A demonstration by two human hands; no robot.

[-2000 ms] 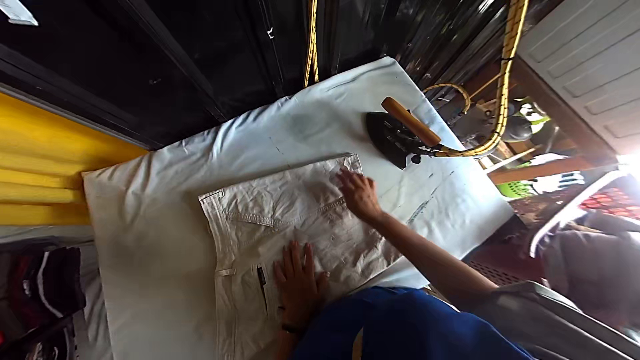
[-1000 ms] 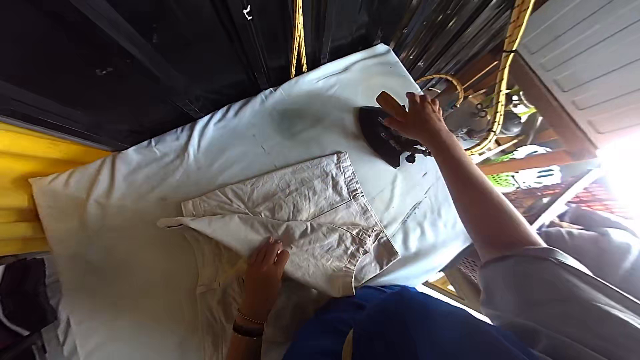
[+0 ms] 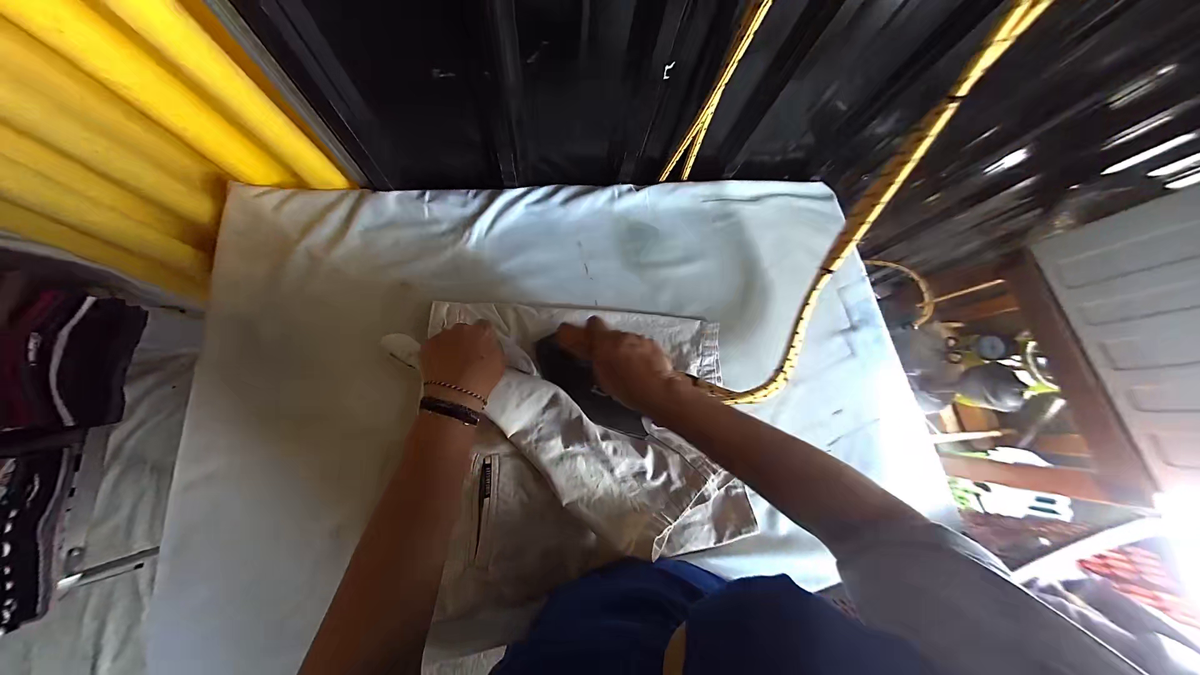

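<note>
A light beige garment with a zipped pocket, seemingly trousers or shorts (image 3: 600, 469), lies partly folded on the cloth-covered table (image 3: 309, 403). My right hand (image 3: 628, 366) grips the handle of a dark clothes iron (image 3: 595, 398), whose sole rests on the garment. To its left, my left hand (image 3: 464, 356) is closed on the garment's upper left part, with bracelets at the wrist. A yellow and black cord (image 3: 797, 347) runs from the iron up to the right. My fingertips are partly hidden.
Black corrugated panels (image 3: 581, 94) rise behind the table's far edge, with a yellow panel (image 3: 141, 103) at the left. Dark folded clothes (image 3: 84, 366) lie beyond the left edge. Assorted items and wooden framing stand past the right edge.
My right hand has gone from the garment to the iron's handle, and the iron has moved from the table's far right onto the garment. The garment has been partly folded over. The view has turned.
</note>
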